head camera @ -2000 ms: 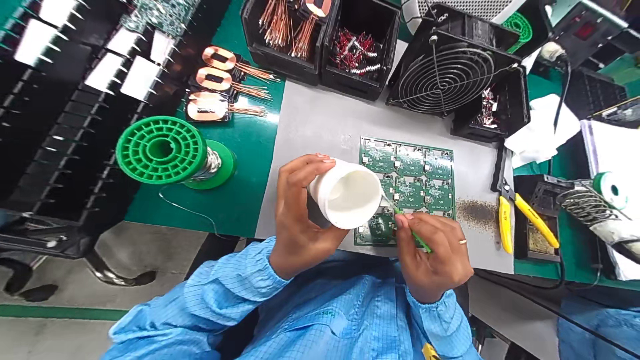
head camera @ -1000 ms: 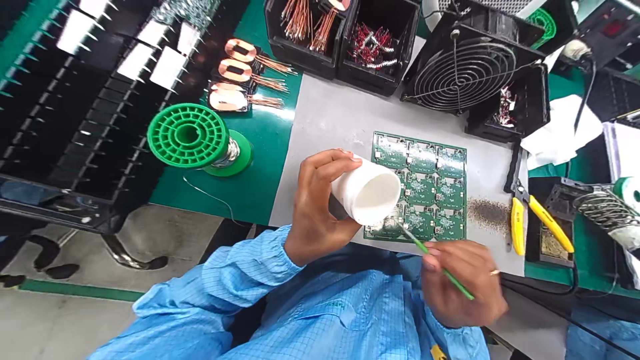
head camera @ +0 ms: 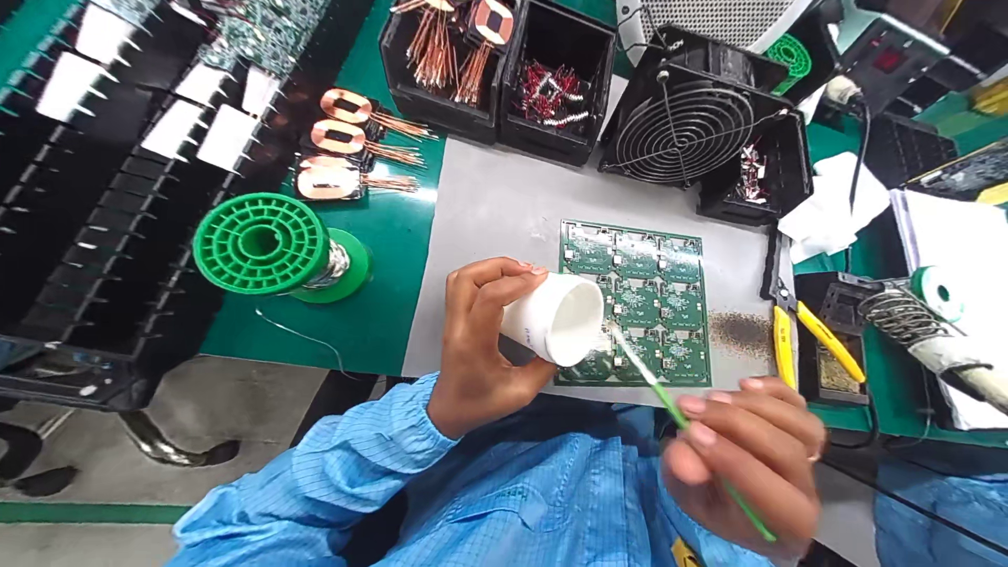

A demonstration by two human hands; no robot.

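Note:
My left hand (head camera: 492, 346) grips a white plastic cup (head camera: 555, 319), tilted with its mouth toward the right. In my right hand (head camera: 748, 457) is a thin brush with a green handle (head camera: 669, 405); its pale tip is just right of the cup's mouth, over a panel of green circuit boards (head camera: 638, 299). Whether the tip touches the panel I cannot tell. The panel lies flat on a grey mat (head camera: 504, 213), and the cup covers part of its left edge. Brown granules (head camera: 740, 332) are scattered on the mat to the panel's right.
A green solder wire spool (head camera: 264, 244) and copper coils (head camera: 339, 136) are at left. Black parts bins (head camera: 557, 83) and a fan (head camera: 681, 138) stand behind the mat. Yellow-handled cutters (head camera: 783, 346) and a soldering iron in its coil holder (head camera: 906, 315) are at right.
The brush tip, at the cup's mouth two seconds ago, is now out to its right over the boards. My right hand has moved away from the cup, to the right and nearer my body.

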